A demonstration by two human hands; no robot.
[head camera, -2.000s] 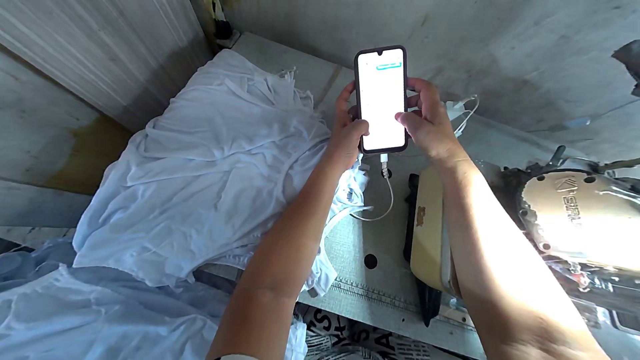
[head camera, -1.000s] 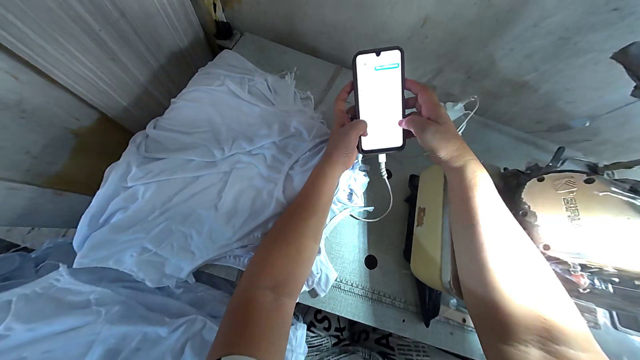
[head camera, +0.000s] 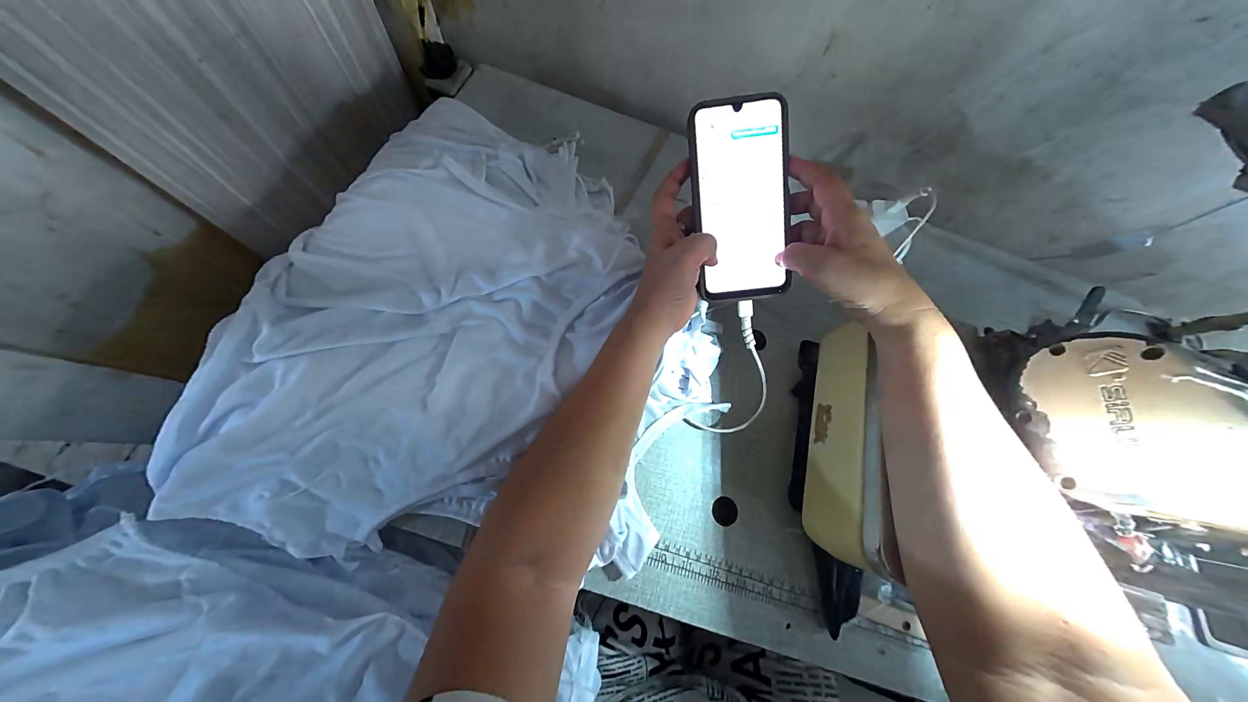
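A smartphone in a dark case [head camera: 743, 195] is held upright over the table, its screen bright white. My left hand [head camera: 675, 258] grips its left edge, with the thumb on the lower left of the screen. On the right edge, my right hand [head camera: 840, 239] holds the phone, its thumb tip by the lower right corner of the screen. A white charging cable [head camera: 763, 380] is plugged into the bottom of the phone and curves down to the table. White fabric garments [head camera: 419, 322] lie heaped left of my left forearm.
The worktable [head camera: 682, 507] has a printed ruler along its front edge. An industrial sewing machine [head camera: 1150, 419] stands at the right, beside a cream-coloured machine part [head camera: 837, 448] partly behind my right forearm. More pale fabric [head camera: 224, 614] lies at lower left. Grey walls [head camera: 975, 107] enclose the back.
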